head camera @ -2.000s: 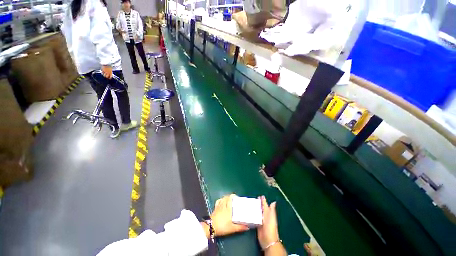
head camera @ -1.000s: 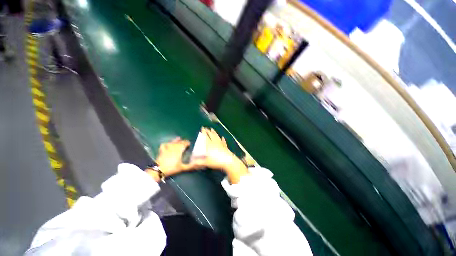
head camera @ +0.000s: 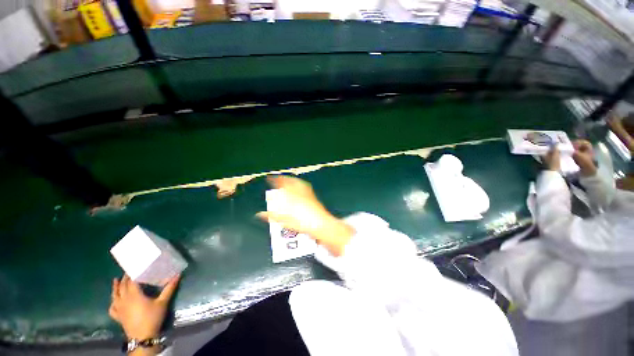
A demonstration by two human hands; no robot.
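A thick plain white block (head camera: 149,257), like a stack of small cards, is on the green bench at the left. My left hand (head camera: 142,306) holds its near side, with fingers and thumb spread along the lower edges. A flat white leaflet or package (head camera: 292,247) with dark printed marks lies on the bench near the middle. My right hand (head camera: 299,208) is over its upper part, slightly blurred, with fingers and thumb apart and nothing visible between them. The hand hides part of the print, and I cannot tell whether it touches the sheet.
White rolls (head camera: 467,191) on a white base stand to the right. Beyond them, a neighbour's hands (head camera: 566,158) are at a white printed box (head camera: 535,141). A dark post (head camera: 49,156) rises at the left. A green lane (head camera: 313,135) runs behind the bench, with shelved boxes beyond.
The view has swung from along the bench to across it. My hands, earlier together at a white item, are now apart: left at the block, right over the printed white item.
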